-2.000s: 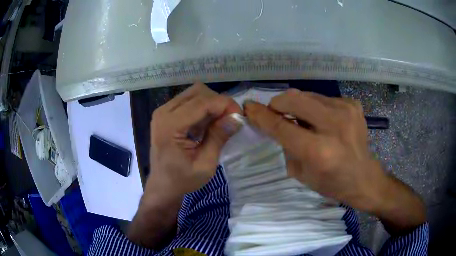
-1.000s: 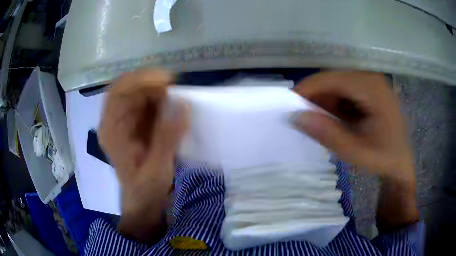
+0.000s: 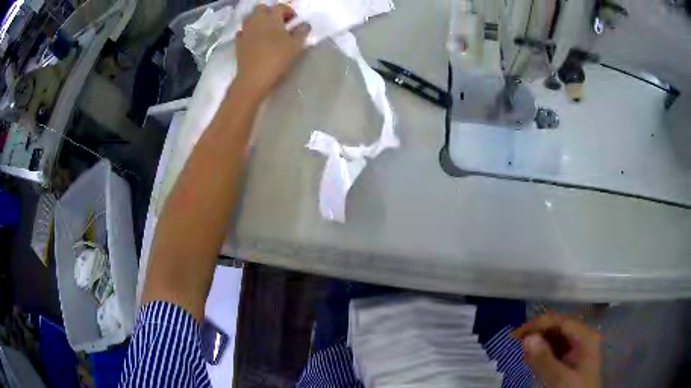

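My left hand (image 3: 267, 47) is stretched out over white fabric panels (image 3: 333, 17) at the table's far left. Its fingertips touch the cloth, but I cannot tell if they grip it. A stack of white cuff pieces (image 3: 420, 345) lies on my lap in a long ridged row. My right hand (image 3: 564, 350) is low at the right, beside the stack, with curled fingers and cut off by the lower edge. Nothing shows clearly in it; its palm is hidden.
A crooked white offcut strip (image 3: 379, 114) and black thread snips (image 3: 413, 82) lie on the table (image 3: 454, 227). The sewing machine's bed plate (image 3: 492, 144) is at the right. A phone (image 3: 214, 342) lies on the white side board. A plastic bin (image 3: 67, 280) stands at the left.
My left hand has moved from above my lap to the far left of the table. My right hand has moved lower and released the white piece. The view has shifted towards the table and machine.
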